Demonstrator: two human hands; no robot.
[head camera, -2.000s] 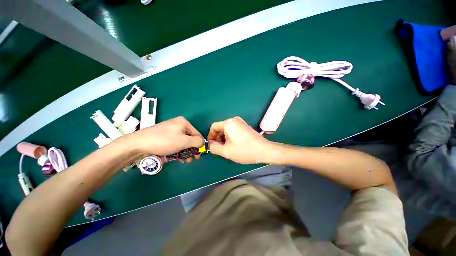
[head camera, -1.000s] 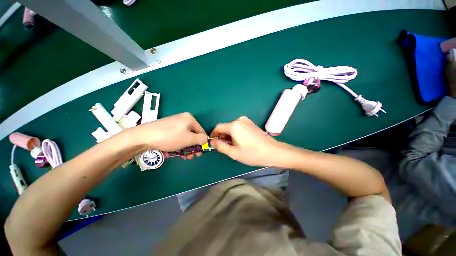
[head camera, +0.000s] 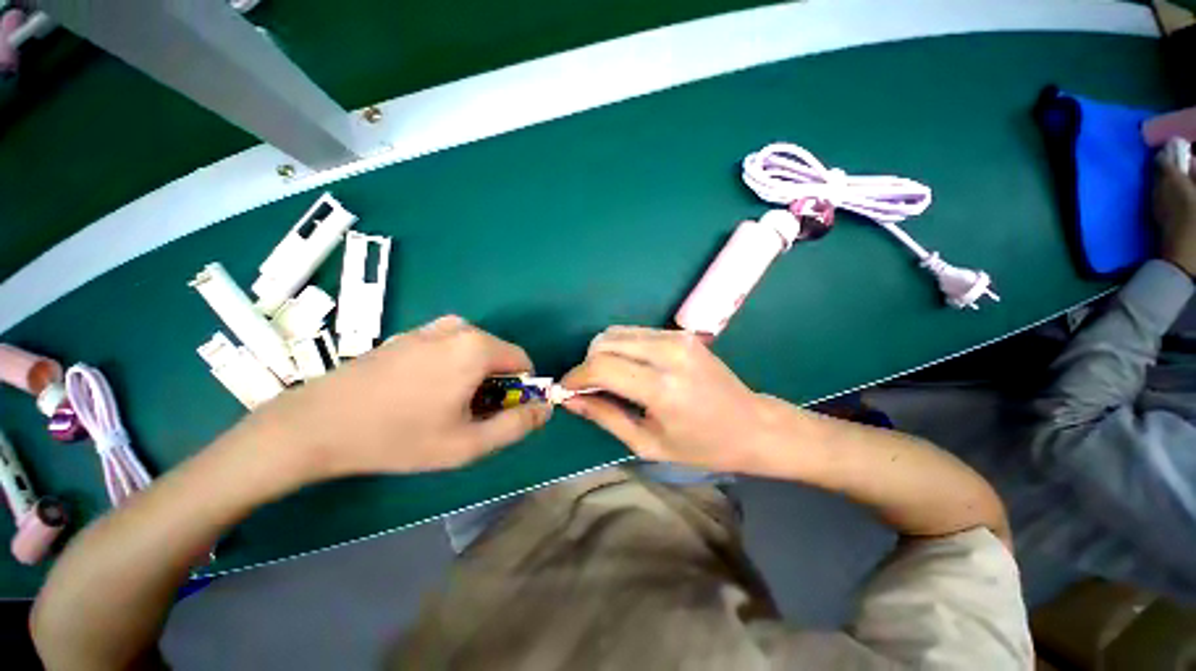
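Note:
My left hand (head camera: 439, 400) is closed around the handle core; only the end of its circuit board (head camera: 514, 392), dark with yellow and blue parts, shows between the fingers. The round dryer head is hidden under the hand. My right hand (head camera: 669, 400) pinches the lead section (head camera: 564, 392) at the board's end, close to my left fingertips. To the right, the pink handle sleeve (head camera: 729, 278) lies on the bench, joined to the bundled pale pink cord (head camera: 846, 193) with its plug (head camera: 965, 285).
Loose white inner covers (head camera: 299, 249) lie piled at the left. Another unfinished dryer unit with a bundled cord (head camera: 105, 433) lies at the far left. A white rail (head camera: 551, 108) with an upright borders the bench. A blue cloth (head camera: 1115, 184) and a neighbour's hand (head camera: 1176, 210) are at the right.
My left hand has turned over the core, so the round head seen earlier is now hidden. My right hand stays at the board's end, now gripping the lead. The view has shifted slightly.

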